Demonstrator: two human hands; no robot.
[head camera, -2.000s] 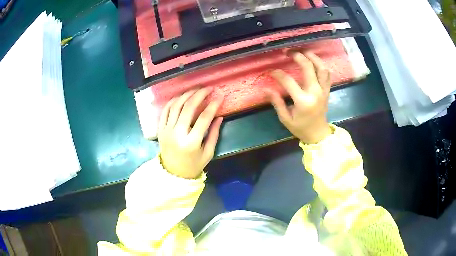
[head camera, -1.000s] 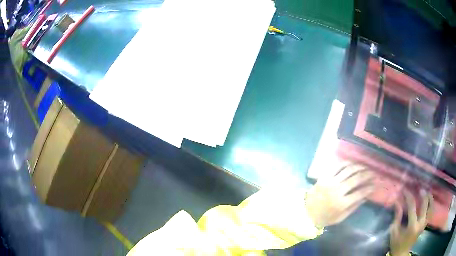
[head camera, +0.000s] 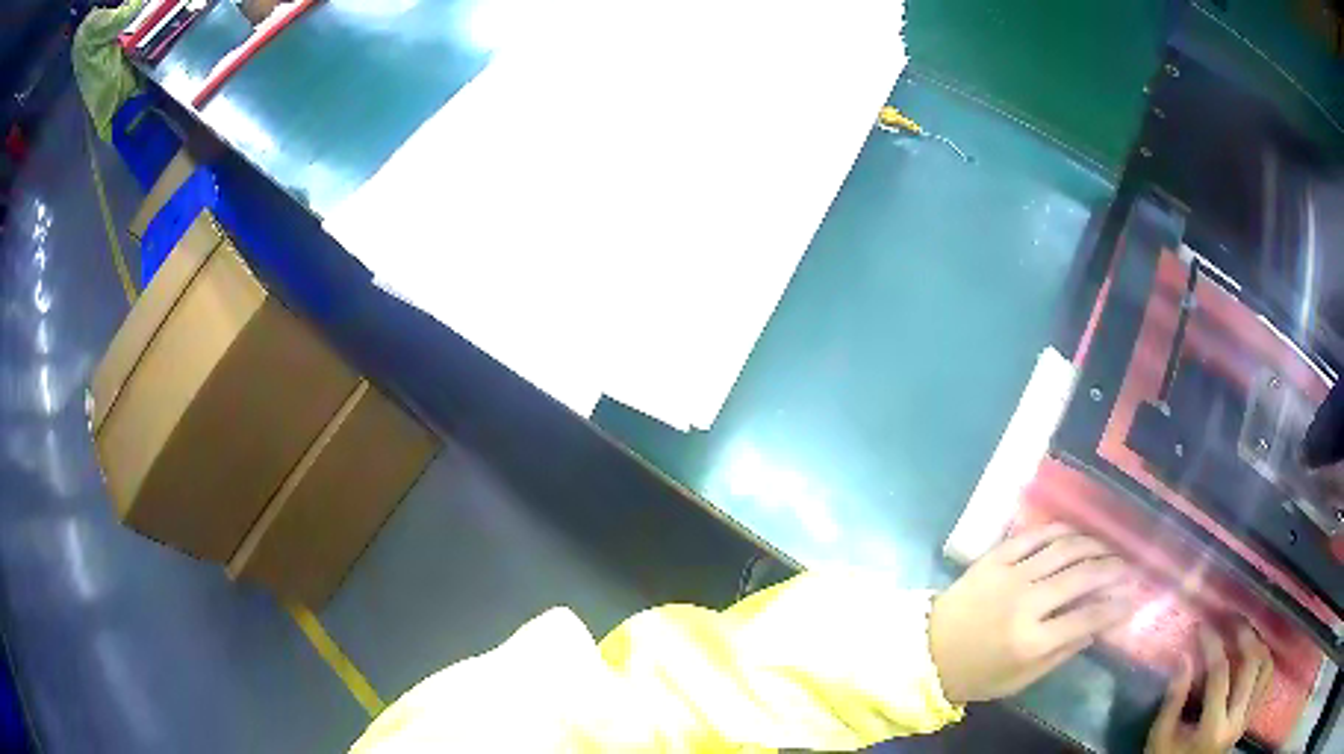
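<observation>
The red base pad (head camera: 1164, 611) lies at the lower right under the black hold-down frame (head camera: 1083, 427). The clear pressure plate (head camera: 1268, 413) sits within the frame, with a dark part at the right edge of the picture. My left hand (head camera: 1029, 611) rests on the pad's front left part, fingers slightly spread, holding nothing. My right hand (head camera: 1218, 689) rests on the pad's front edge to the right, fingers apart; its wrist is cut off by the bottom edge. A large stack of white sheets (head camera: 634, 206) lies left of the fixture.
A small yellow-handled tool (head camera: 902, 121) lies beside the stack on the green bench (head camera: 884, 324). A red rod (head camera: 254, 53) lies farther down the bench. Brown cartons (head camera: 221, 413) and a blue bin or liner (head camera: 180, 224) stand beside the bench. A person's yellow-green clothing (head camera: 103, 67) shows at the far left.
The view has swung left since the first frame, putting the fixture at the lower right. Both hands stay on the pad's front part. The right white stack is out of view.
</observation>
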